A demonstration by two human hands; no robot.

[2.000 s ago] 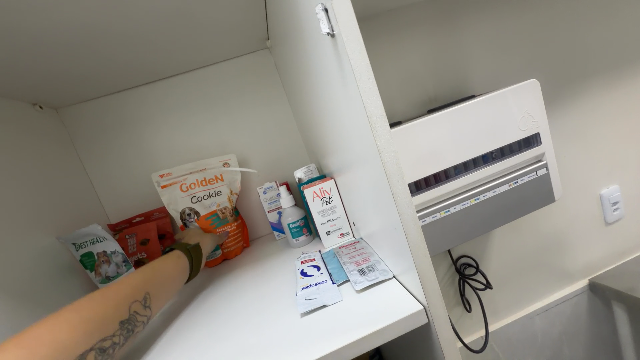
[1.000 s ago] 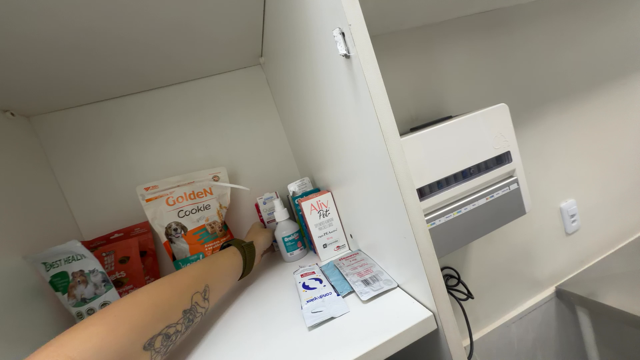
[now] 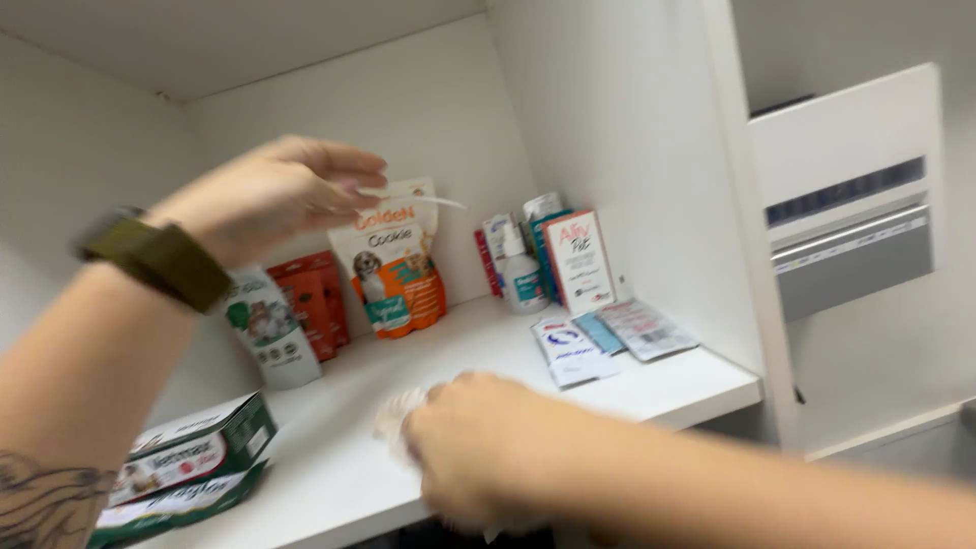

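Note:
My left hand (image 3: pixel 286 187), with a dark green wristband, is raised in front of the bag of Golden Cookie dog treats (image 3: pixel 396 267); its fingers look apart and nothing shows in them. A thin white strip (image 3: pixel 438 201) sticks out past the fingertips, in front of the bag. My right hand (image 3: pixel 488 450), blurred, is closed on a crumpled whitish cloth or wipe (image 3: pixel 400 419) low over the front of the white shelf (image 3: pixel 351 435). Red pouches (image 3: pixel 309 297) and a white-green pouch (image 3: pixel 274 335) stand behind my left wrist.
At the right stand a white spray bottle (image 3: pixel 522 278) and an upright Aliv Pet box (image 3: pixel 581 263), with flat sachets (image 3: pixel 572 351) before them. A green Vetmax box (image 3: pixel 198 450) lies on a green packet (image 3: pixel 183 499) at the left front. A white wall-mounted unit (image 3: pixel 846 191) hangs beyond the cabinet's side panel (image 3: pixel 648 168).
My left hand has lifted away from the back of the shelf, where it was beside the spray bottle. My right hand has come into view from the right with the whitish cloth or wipe.

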